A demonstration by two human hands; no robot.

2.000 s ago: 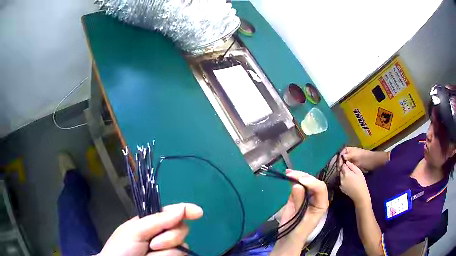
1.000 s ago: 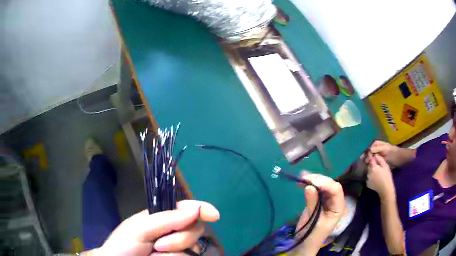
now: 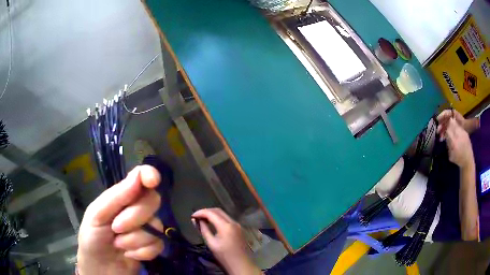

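My left hand [image 3: 121,220] is closed around a thick bundle of black cables [image 3: 109,142] at the left. Their silver-white tips fan upward. The lower part of the bundle passes below my fist, where a yellow band shows. My right hand [image 3: 223,236] is low in the picture, beside the bench edge and right of my left hand. Its fingers are bent and a small dark strand shows at the fingertips; whether it grips a cable is unclear. The solder pot [image 3: 334,51], with its bright white centre, is set in the green bench [image 3: 236,102].
A clear cup [image 3: 409,79], a red-brown tub [image 3: 386,50] and a greenish-rimmed tin [image 3: 402,49] stand beyond the pot. A grey strip [image 3: 388,127] projects from its corner. A coworker's hands [image 3: 456,134] hold black cables at the right. A yellow cabinet [image 3: 465,70] stands behind.
The view has shifted left and down. My right hand has moved left from the bench's near side, and the few cables it held up no longer show. My left hand still holds the bundle.
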